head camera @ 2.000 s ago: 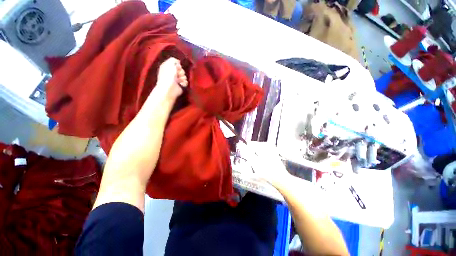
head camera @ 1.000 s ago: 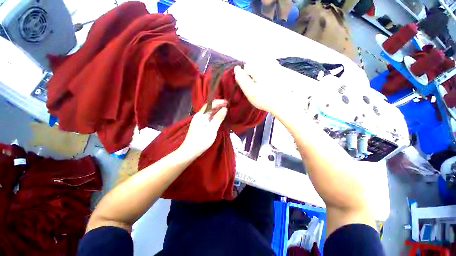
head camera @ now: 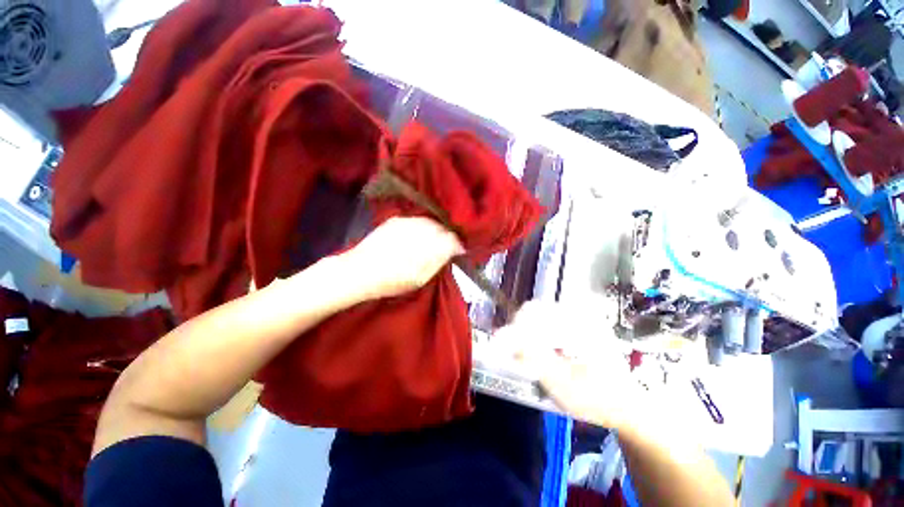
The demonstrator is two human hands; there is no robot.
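Note:
A red tied bundle [head camera: 372, 347] hangs over the table's front edge, pinched in the middle, with its rolled end up. A brown tie strip [head camera: 401, 190] goes round the pinch, and its tail runs down to the right. My left hand [head camera: 411, 255] is closed on the bundle at the pinch. My right hand [head camera: 540, 342] is right of the bundle, washed out by glare; the tie's tail reaches towards it, but its fingers and grip cannot be made out. A larger heap of red panels [head camera: 188, 149] lies left of the bundle.
The white sewing machine [head camera: 738, 248] stands right, with a black cloth item [head camera: 624, 137] behind it. Black snips [head camera: 708, 400] lie at the table's right. Dark-red work [head camera: 79, 396] fills the lower left. A grey fan unit [head camera: 55, 59] is at the upper left.
Both hands were at the tie a second ago. My left hand now grips the pinch, and my right hand has moved down and right. The tie now wraps the pinch.

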